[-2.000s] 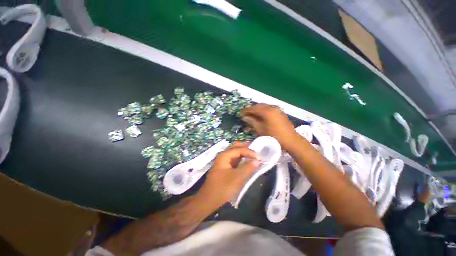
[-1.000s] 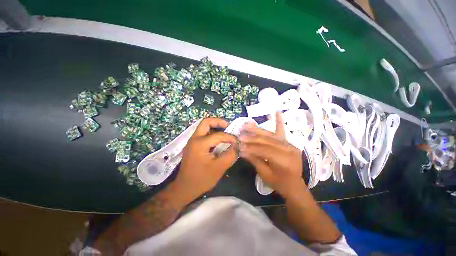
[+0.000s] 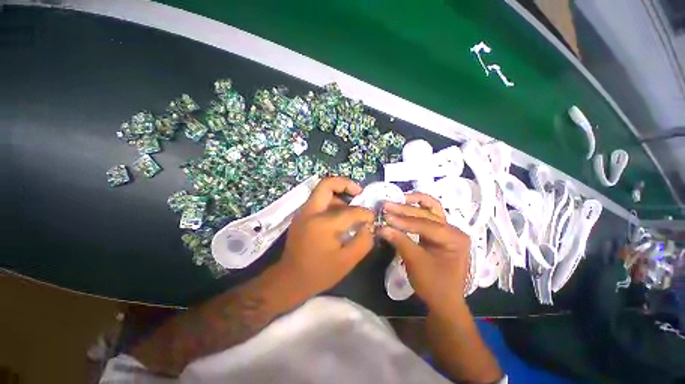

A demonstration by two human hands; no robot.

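My left hand and my right hand meet over the bench in front of me. Between them they hold a white housing half, its round end up and its tail hidden by my left hand. A small dark and green piece, seemingly a circuit board, is pinched between my fingertips at the housing. Another housing half lies left of my left hand, against the pile of green circuit boards.
Many white housing halves are heaped on the dark bench at right. A pale rail separates the bench from the green conveyor belt, which carries thin white pieces and curved housings.
My right hand has come from the board pile to the held housing beside my left hand. The view has shifted, and both hands now stay close together at the housing.
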